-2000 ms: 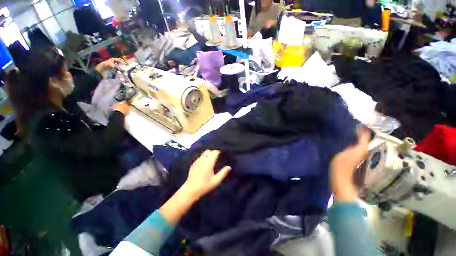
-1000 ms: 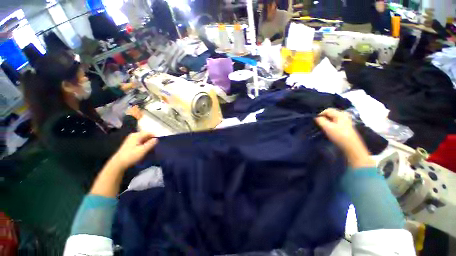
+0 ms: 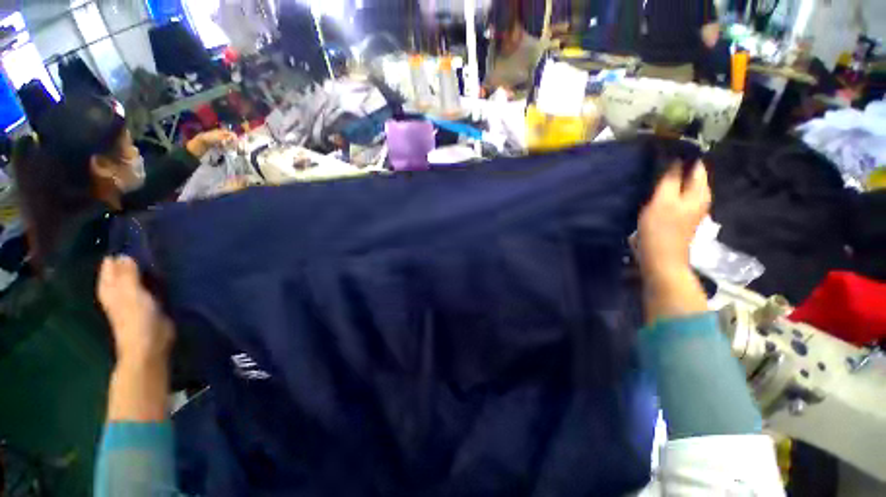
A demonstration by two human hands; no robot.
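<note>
A large navy garment (image 3: 418, 291) is spread out and held up in front of me, with its upper edge stretched between my hands. A small white print shows on its lower left part. My left hand (image 3: 134, 309) grips its left upper side, slightly blurred. My right hand (image 3: 672, 218) grips its upper right corner, higher up than the left. The garment hangs down past the bottom of the picture and hides the table behind it.
An off-white sewing machine head (image 3: 821, 364) stands at the right, beside my right forearm. Red cloth (image 3: 847, 306) and a black cloth heap (image 3: 782, 209) lie behind it. A masked person (image 3: 73, 184) sits at the left by a cream machine (image 3: 306, 165), partly hidden by the garment.
The garment first lay heaped under my open left hand, then both hands took its edge. Now it is raised higher and stretched wider, my left hand further left, and the white print shows.
</note>
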